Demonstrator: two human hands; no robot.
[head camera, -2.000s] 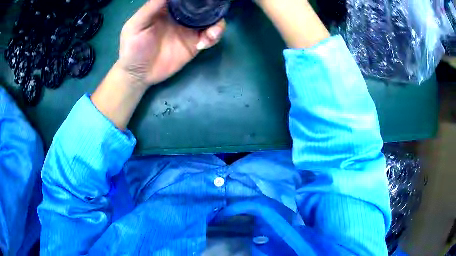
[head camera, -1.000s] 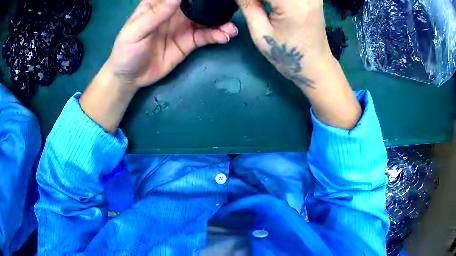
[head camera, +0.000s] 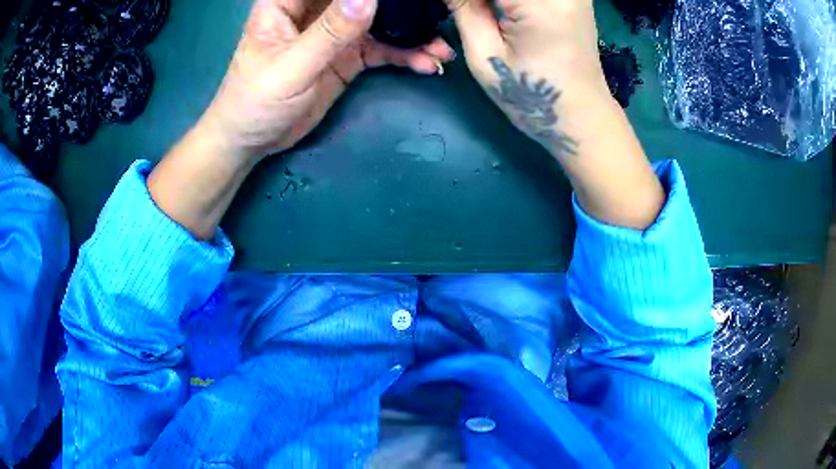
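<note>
A black round housing (head camera: 410, 20) is held at the top edge of the picture, above the green bench, and is partly cut off. My left hand (head camera: 298, 73) grips it from the left, thumb above and fingertips below its lower rim. My right hand (head camera: 532, 64) is at its right side with the fingers touching it; the fingertips are partly hidden and cut off by the picture's edge. I cannot tell whether a small part is between the right fingers.
Many black discs (head camera: 78, 69) lie clustered at the left of the green bench (head camera: 385, 211). Loose black pieces (head camera: 620, 73) and a clear bag (head camera: 747, 78) lie at the right. Clear packing with black parts (head camera: 752, 348) is below the bench's right edge. A person's blue sleeve (head camera: 32, 311) shows at far left.
Two seconds ago the right hand was mostly out of the top edge; it has come back to the housing. The left hand and housing have shifted slightly right, and the left thumb now presses nearer the housing.
</note>
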